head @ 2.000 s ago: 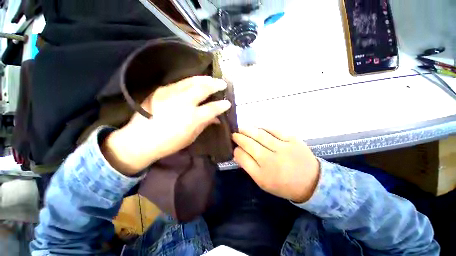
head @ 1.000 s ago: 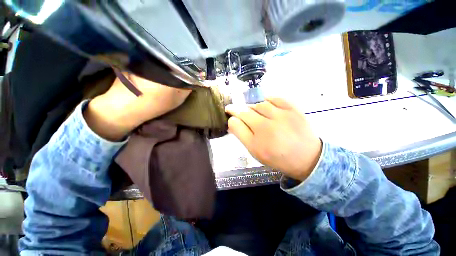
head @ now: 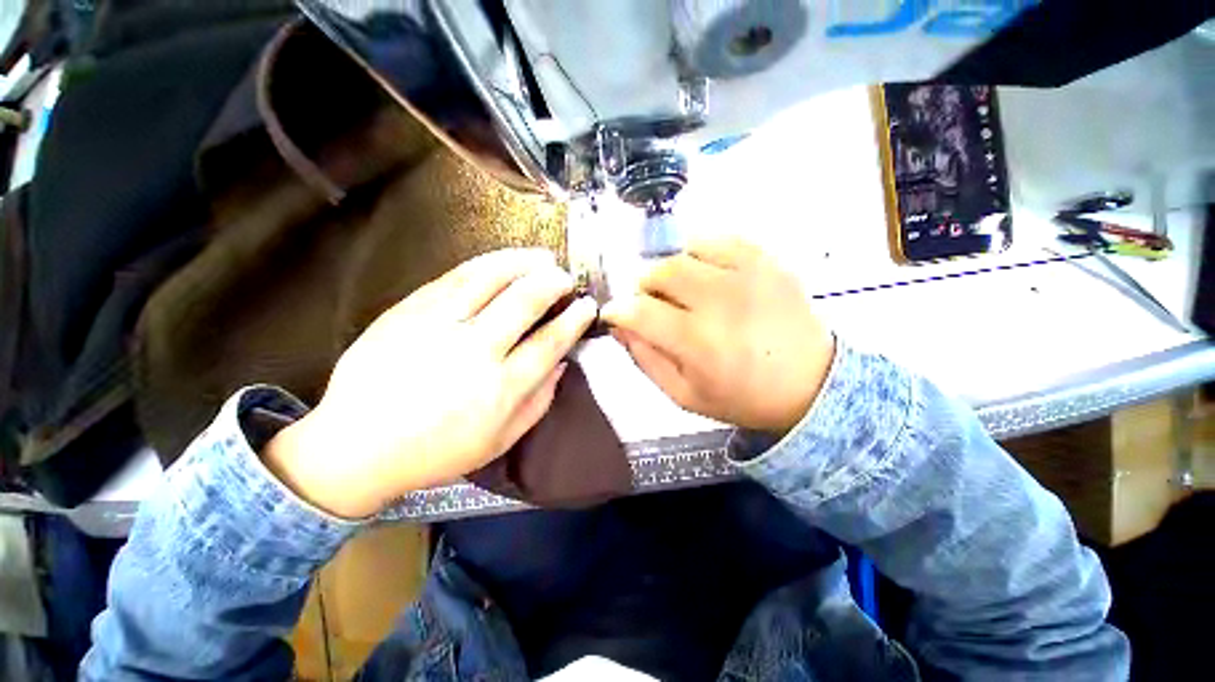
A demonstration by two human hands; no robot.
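Note:
My left hand (head: 446, 380) lies on the olive-brown cloth (head: 387, 220), its fingertips pinching the cloth's edge just in front of the presser foot (head: 596, 273). My right hand (head: 733, 333) meets it there, fingertips closed at the same edge; the bit between them is mostly hidden. A purplish-brown flap (head: 573, 446) hangs from under my left hand over the table's front edge. The black garment cloth (head: 147, 173) is heaped at the left. A narrow brown strip (head: 287, 133) curves over the cloth at the upper left.
The white sewing machine head (head: 853, 60) with its pale knob (head: 749, 33) fills the top. A phone (head: 946, 173) lies on the table to the right, with snips (head: 1133, 237) beyond it. The ruler-marked table edge (head: 680, 460) runs in front. Cardboard boxes (head: 1153, 466) are below.
My left hand has come right and forward to the presser foot, beside my right hand. The olive-brown cloth now lies spread at the left. The purplish flap shows less.

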